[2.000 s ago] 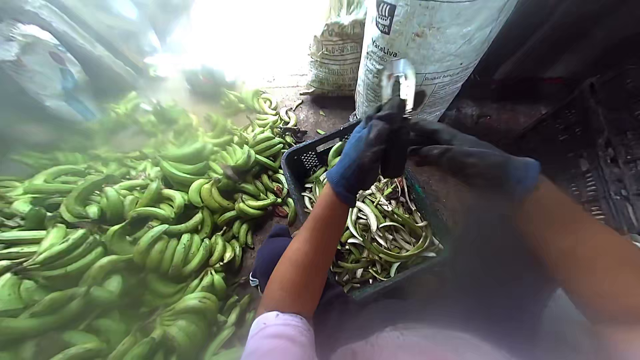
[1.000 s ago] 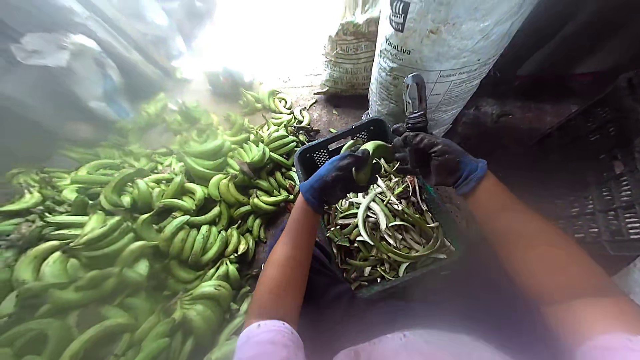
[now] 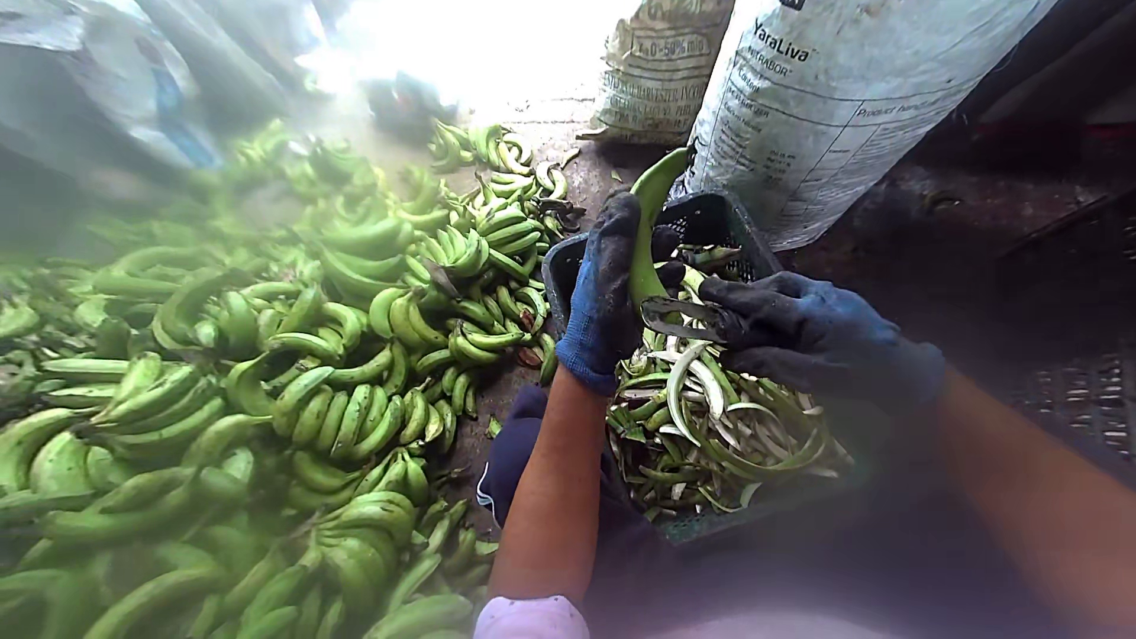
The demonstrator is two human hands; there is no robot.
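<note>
My left hand [image 3: 605, 284], in a blue and black work glove, grips a green plantain [image 3: 655, 217] that stands nearly upright. My right hand [image 3: 794, 333], gloved alike, is closed on a peeler-like tool [image 3: 688, 318] whose looped head lies against the lower end of the plantain. Both hands are above a dark plastic crate [image 3: 744, 232] filled with green and whitish strips of peel [image 3: 710, 417]. The fingertips of my left hand are partly hidden behind the fruit.
A large heap of green plantains [image 3: 355, 417] covers the floor on the left. Behind the crate stand a printed white sack [image 3: 834, 106] and a smaller woven sack [image 3: 657, 75]. A dark perforated crate [image 3: 1078, 399] lies at the right, partly blurred.
The plantain, low between the hands one second ago, now stands raised in my left hand. The tool has gone from upright to lying sideways against it.
</note>
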